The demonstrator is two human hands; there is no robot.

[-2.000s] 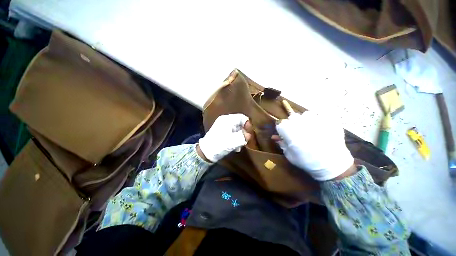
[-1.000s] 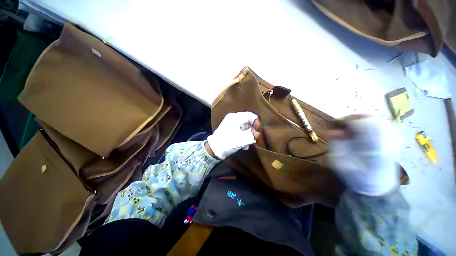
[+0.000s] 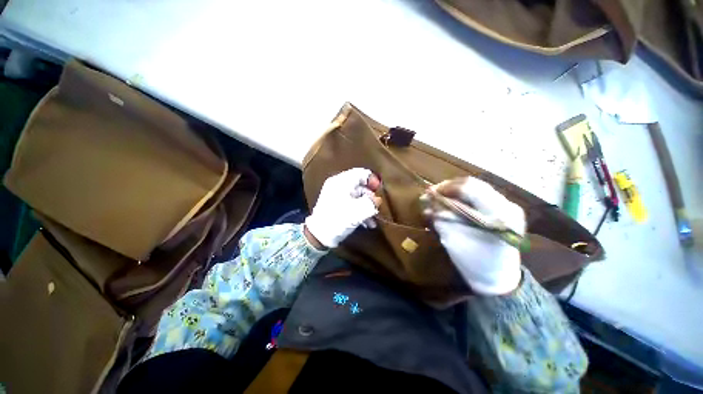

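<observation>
A tan-brown handbag (image 3: 405, 269) with a small gold plate lies open against the dark apron. A dark brown tab (image 3: 399, 137) shows at its zip edge. My left hand (image 3: 343, 208), in a white glove with bare fingertips, grips the rim of the bag at the mouth. My right hand (image 3: 482, 235), also white-gloved, is over the bag opening and holds a slim pale tool (image 3: 470, 212) with a greenish end, pointing towards the inside. The tool's tip and the inner pocket are partly hidden by the hand.
On the white table at right lie a yellow block (image 3: 573, 132), a green-handled tool (image 3: 572, 192), a red-and-black tool (image 3: 603, 173), a yellow utility knife (image 3: 630, 196), white cloth (image 3: 623, 98) and a long wooden handle (image 3: 669, 165). Brown bags are stacked at left (image 3: 116, 169) and top right (image 3: 532, 27).
My right hand has come back from the right over the bag and now holds the slim tool. The red-and-black tool now shows beside the yellow block. My left hand still grips the bag.
</observation>
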